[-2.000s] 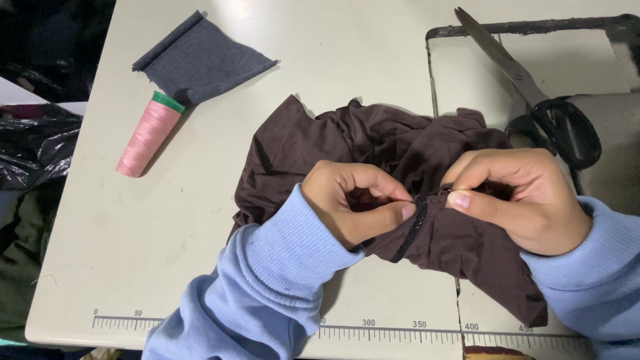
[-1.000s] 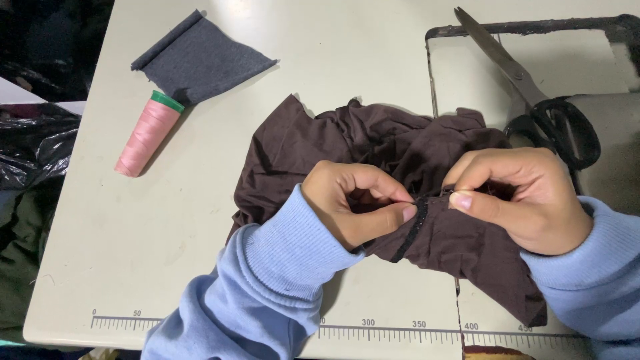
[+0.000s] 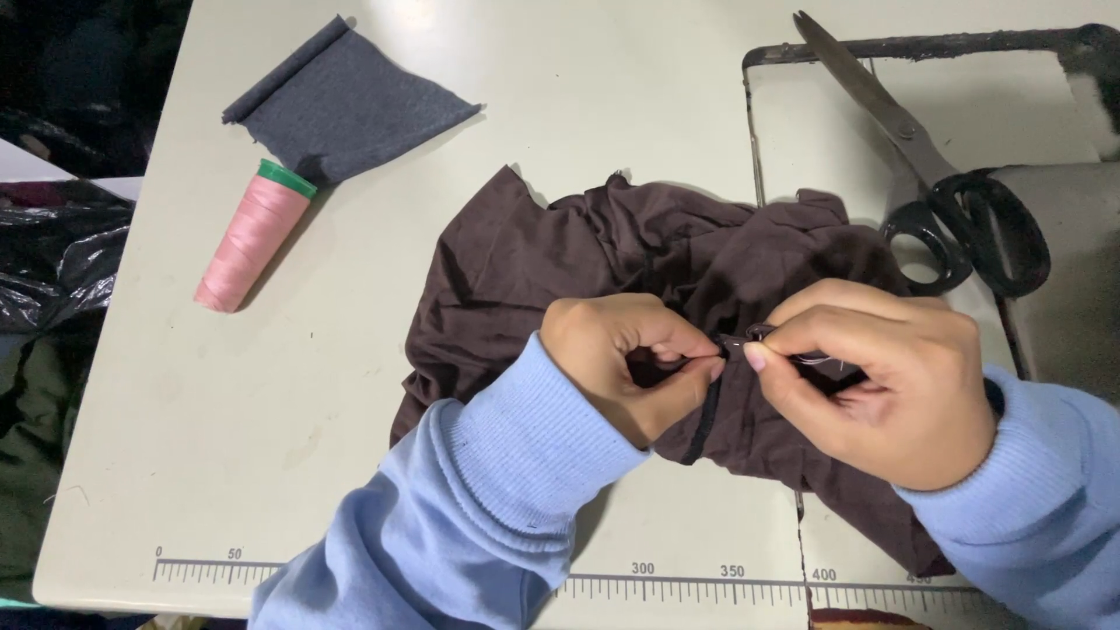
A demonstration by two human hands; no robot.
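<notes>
Dark brown fabric (image 3: 525, 262) lies bunched on the pale table in the head view. My left hand (image 3: 634, 359) pinches a seam of it between thumb and forefinger, beside a narrow black strip (image 3: 700, 424). Close by on the right, my right hand (image 3: 884, 376) pinches the same seam. A short stretch of the seam shows between the fingertips, and loose light threads (image 3: 818, 359) show at the right fingers. Whether a small tool is inside either grip cannot be seen.
Scissors with black handles (image 3: 910, 131) lie behind my right hand. A cone of pink thread (image 3: 254, 236) and a dark grey fabric piece (image 3: 359, 105) lie at the left. A printed ruler scale (image 3: 643, 588) runs along the table's near edge. Black plastic (image 3: 52, 262) is beyond the left edge.
</notes>
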